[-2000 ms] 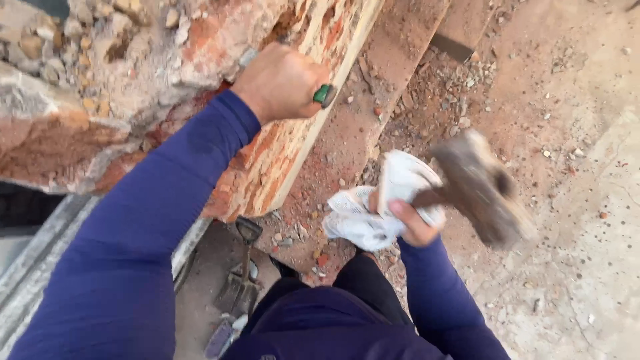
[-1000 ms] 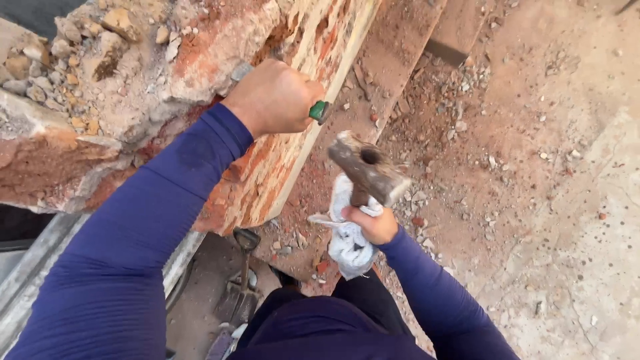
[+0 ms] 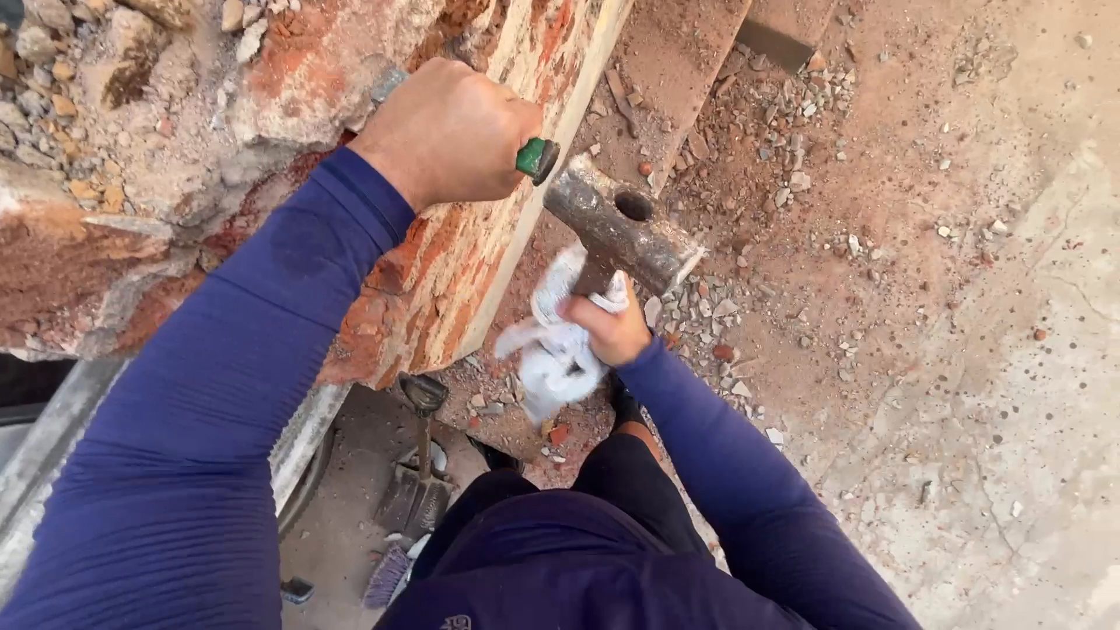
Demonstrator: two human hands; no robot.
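Note:
My left hand [image 3: 459, 131] is closed around a green chisel [image 3: 535, 159], whose struck end sticks out past the little-finger side; a bit of grey metal shows at the other side of the fist. The hand is over the broken edge of a brick and plaster wall [image 3: 455, 289]. My right hand [image 3: 612, 324] grips the handle of a sledge hammer, with a white cloth [image 3: 556, 363] bunched around the grip. The steel hammer head [image 3: 623, 223] is just right of and below the chisel's end, with a small gap between them.
Loose rubble [image 3: 52, 114] lies on the wall top at upper left. Planks [image 3: 669, 79] and broken chips cover the ground beyond the wall. A shovel [image 3: 416, 499] and a purple-bristled brush [image 3: 385, 577] lie near my legs. A metal rail [image 3: 52, 455] runs under my left arm.
The hammer has moved from well right of the chisel, two seconds ago, to close beside its struck end. My left hand stays at the wall with the chisel.

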